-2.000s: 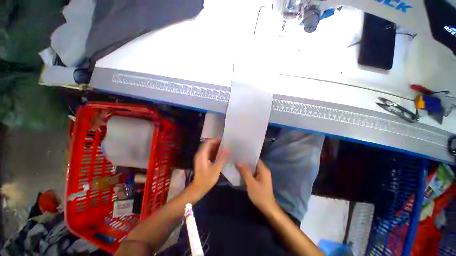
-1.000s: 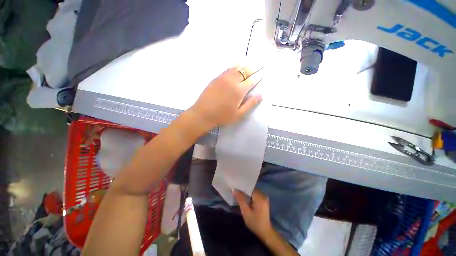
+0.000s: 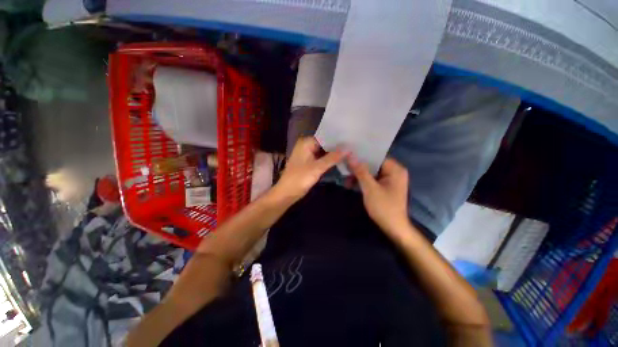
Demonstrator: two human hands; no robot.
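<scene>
A pale grey strip (image 3: 383,74) hangs from the table edge down over my lap; its upper end is cut off by the top of the picture. My left hand (image 3: 312,166) pinches the left side of its lower end. My right hand (image 3: 383,190) holds the right side of that end. The fingertips of both hands nearly meet at the strip's end. Whether a small piece is between the fingertips cannot be told. The sewing machine head is out of view.
A red basket (image 3: 222,135) with a pale grey piece and small items stands at the left. The ruler-edged table (image 3: 284,15) crosses the top. A blue crate (image 3: 535,305) with red cloth is at lower right. A thin white stick (image 3: 263,305) shows at bottom centre.
The view has tilted down, so the machine has left the picture. My left hand has come back from near the needle to the strip's lower end, beside my right hand.
</scene>
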